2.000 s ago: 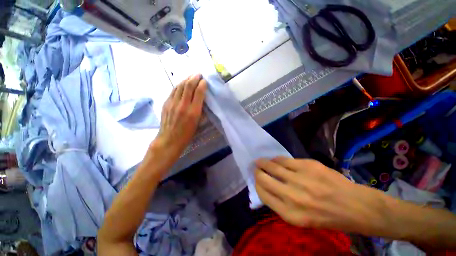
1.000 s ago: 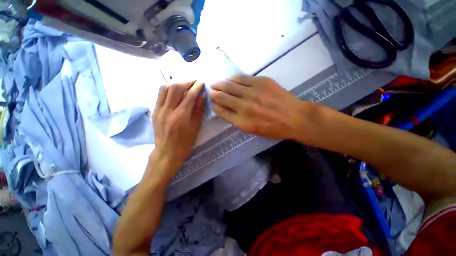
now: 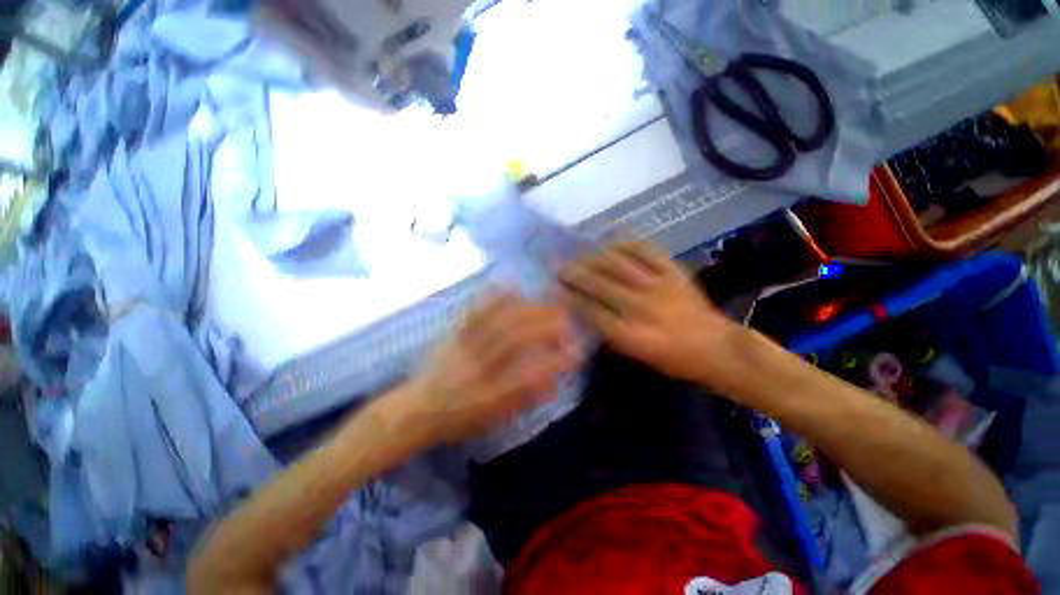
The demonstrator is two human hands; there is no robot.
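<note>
A light-blue garment piece (image 3: pixel 511 233) runs from near the needle area over the table's front edge, blurred. My left hand (image 3: pixel 506 355) is blurred, its fingers curled on the lower part of the piece, in front of the table edge. My right hand (image 3: pixel 639 305) is close beside it on the right, fingers on the piece's right side. The piece's lower end is partly hidden by my hands. The sewing machine head (image 3: pixel 384 47) is above left of the piece, blurred.
Black-handled scissors (image 3: pixel 761 116) lie on grey-blue cloth (image 3: pixel 854 151) at the table's right. Tied light-blue bundles (image 3: pixel 145 384) hang at left. A folded blue piece (image 3: pixel 308 242) lies on the white table. A blue bin (image 3: pixel 988 296) holds spools; a red-orange basket (image 3: pixel 918 233) is beyond.
Both hands have moved from beside the needle area back towards my lap, drawing the piece over the table edge. The view has shifted, showing more of the bin and basket.
</note>
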